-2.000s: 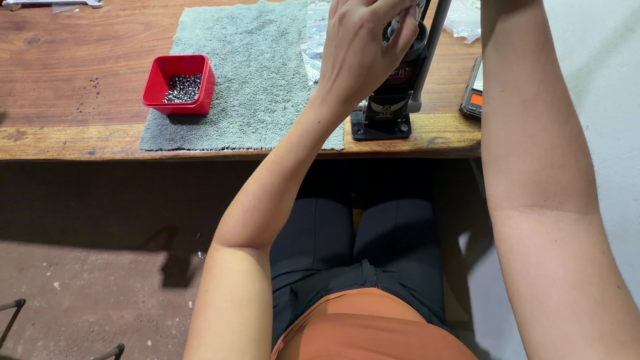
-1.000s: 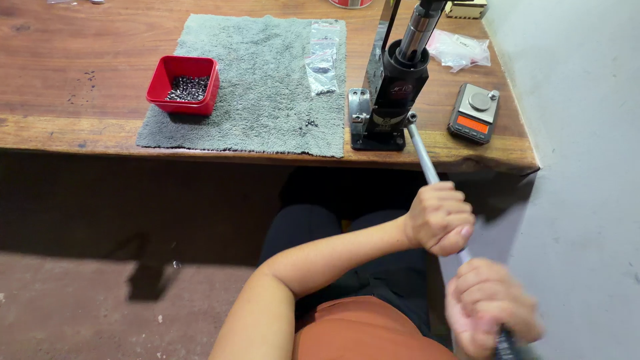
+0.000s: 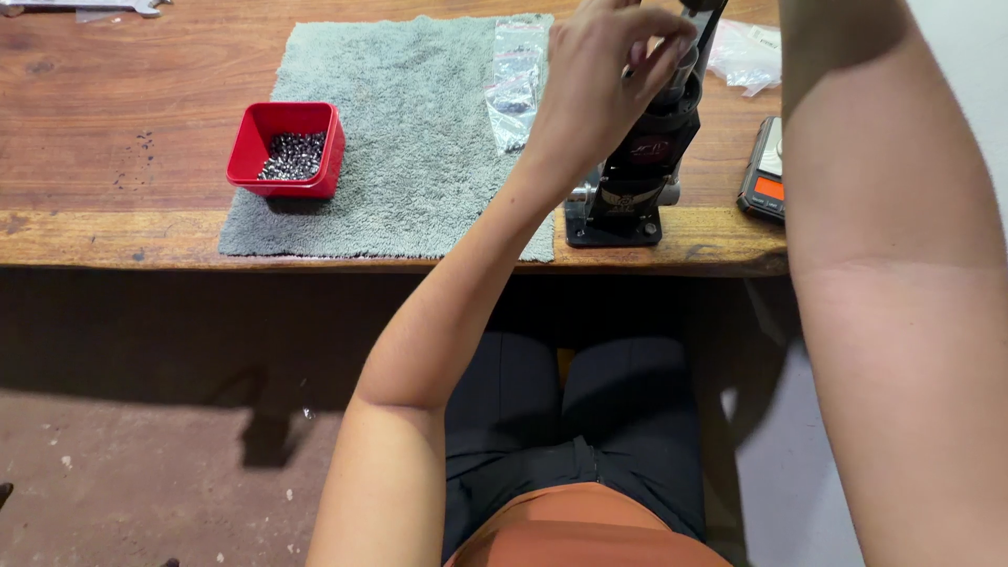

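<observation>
My left hand [image 3: 614, 71] is at the upper part of a black bench-mounted lever press [image 3: 642, 157], its fingers bent around the shiny ram area. Whether something small is between the fingertips cannot be seen. My right forearm runs up past the frame's top right edge, and the right hand is out of the picture. The press stands on its black base plate at the table's front edge. To its left a grey towel [image 3: 409, 134] carries a red plastic box [image 3: 327, 169] with many small metal pieces [image 3: 293, 157].
Small clear zip bags [image 3: 516, 87] lie on the towel beside the press. Another clear plastic bag [image 3: 744, 59] lies behind it. A pocket scale [image 3: 762, 185] with an orange display is partly behind my right arm. A wrench [image 3: 118, 5] lies at the top left of the wooden table [image 3: 110, 236].
One second ago both hands gripped the press's long lever, pulled down toward me. Now the left hand is up at the press, and the right arm reaches up out of view.
</observation>
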